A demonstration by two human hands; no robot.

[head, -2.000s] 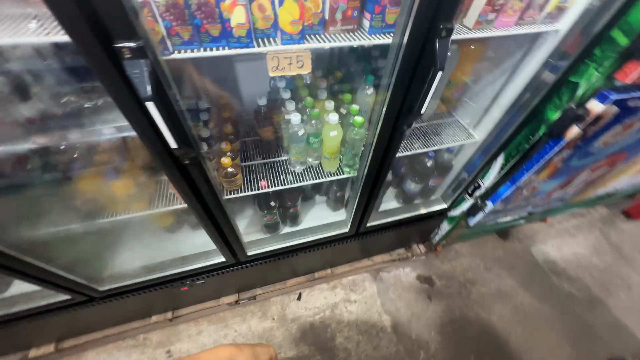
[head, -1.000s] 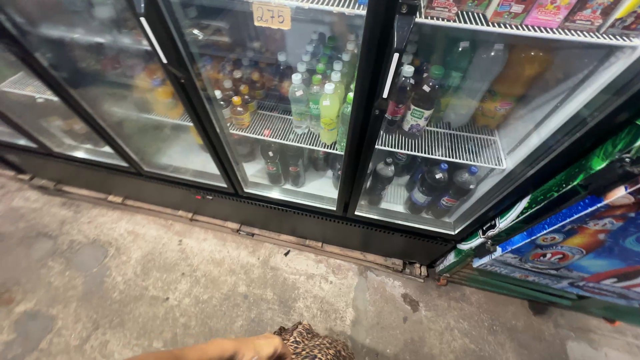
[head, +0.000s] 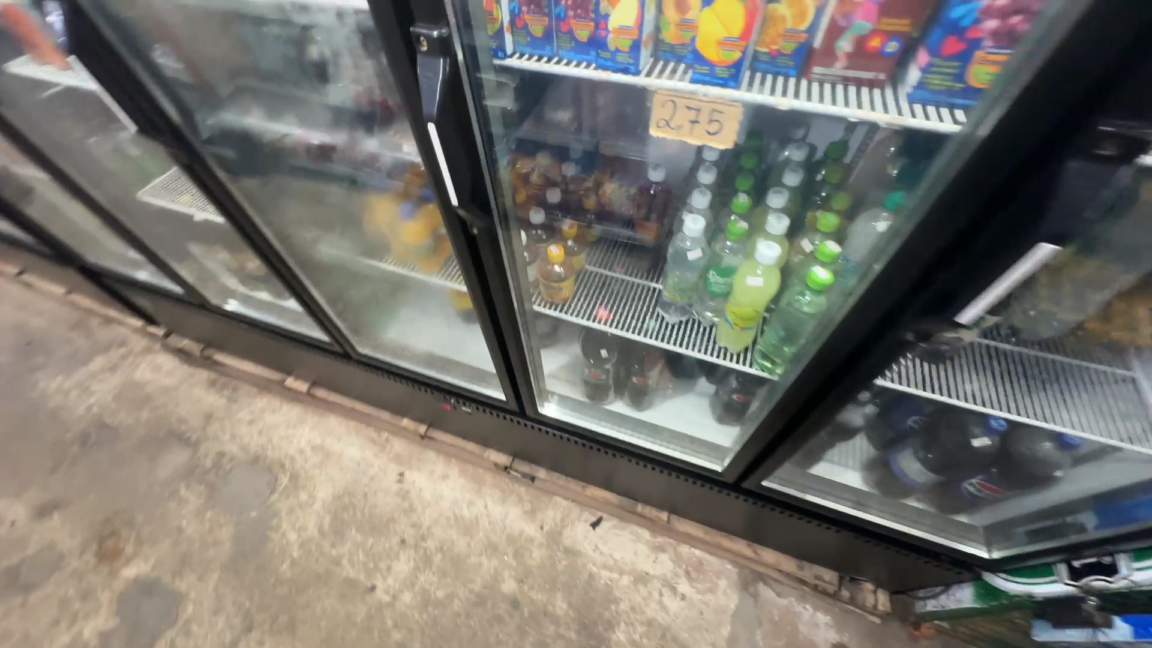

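Neither my left hand nor my right hand shows in the head view. Ahead stands a glass-door drinks cooler with a black door handle (head: 441, 135) on its middle door. Behind that glass, a yellow-green drink bottle (head: 751, 295) and a green-capped bottle (head: 796, 315) stand on a white wire shelf (head: 621, 292). A small yellow-capped bottle (head: 556, 274) is further left on the same shelf. Juice cartons (head: 720, 36) line the shelf above, with a handwritten price card (head: 696, 119) below them. Dark soda bottles (head: 599, 364) stand at the bottom.
A stained concrete floor (head: 297, 504) lies before the cooler, whose black base (head: 630, 477) is edged by a worn strip. Large dark soda bottles (head: 954, 450) lie or stand behind the right door; which is unclear. A green and blue cooler (head: 1017, 585) sits at the lower right.
A hand and forearm at the bottom edge one second ago, beside something with a spotted pattern, are out of sight now. The view has swung about the cooler.
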